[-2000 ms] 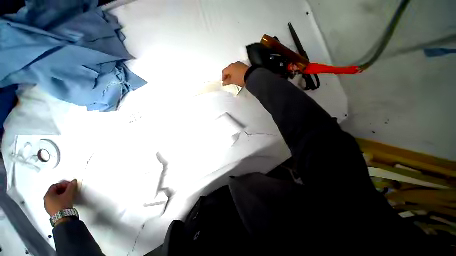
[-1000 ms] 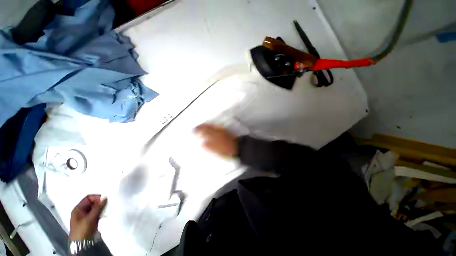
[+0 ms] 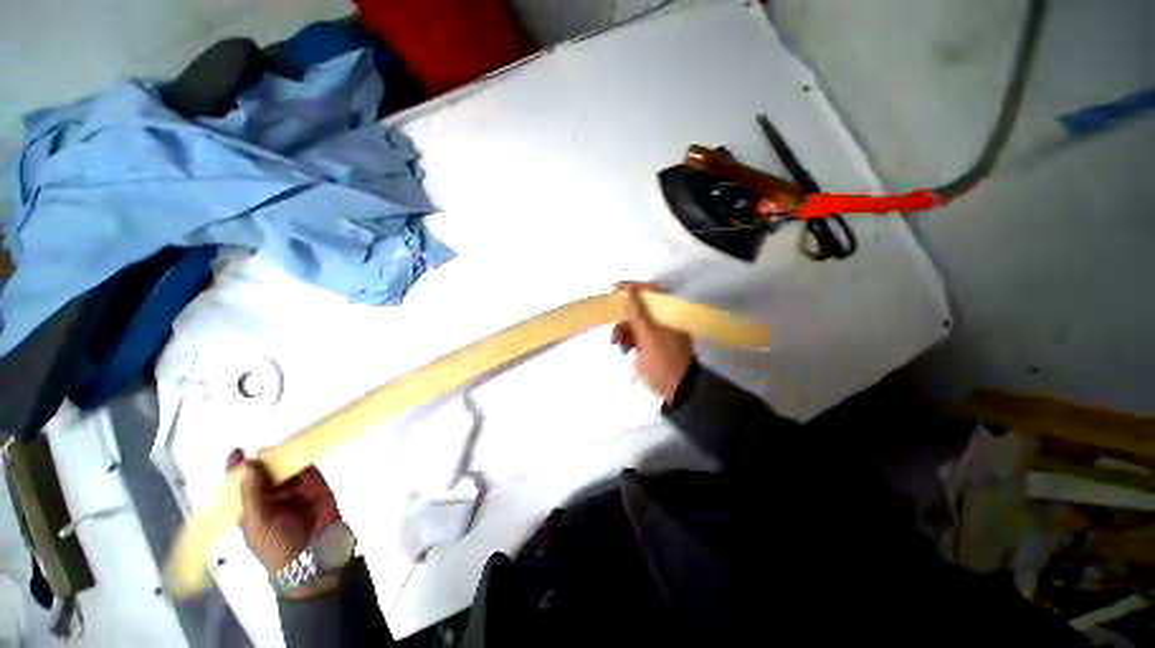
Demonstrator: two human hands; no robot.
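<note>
A long, gently bowed tan-yellow strip (image 3: 443, 375) stretches across the middle of the view above the white table. My left hand (image 3: 289, 509) grips it towards its left end, with the end sticking out past the fingers. My right hand (image 3: 655, 347) grips it towards its right end, which also extends beyond the fingers. White cloth pieces (image 3: 441, 513) with folded, angular edges lie below the strip, near my body. Part of their outline is lost against the white table.
White table (image 3: 595, 120). An iron (image 3: 713, 209) with a red-sleeved cable sits at right beside black scissors (image 3: 826, 238). Light-blue cloth (image 3: 215, 171) is heaped at upper left, dark-blue cloth (image 3: 146, 323) beneath. A tape roll (image 3: 250, 384) lies left. Scraps (image 3: 1096, 500) are at lower right.
The bowed strip now shows broad and tan-yellow, held in both hands. My right hand, blurred a second ago, has moved right and grips it. The view has shifted, so table items sit further right.
</note>
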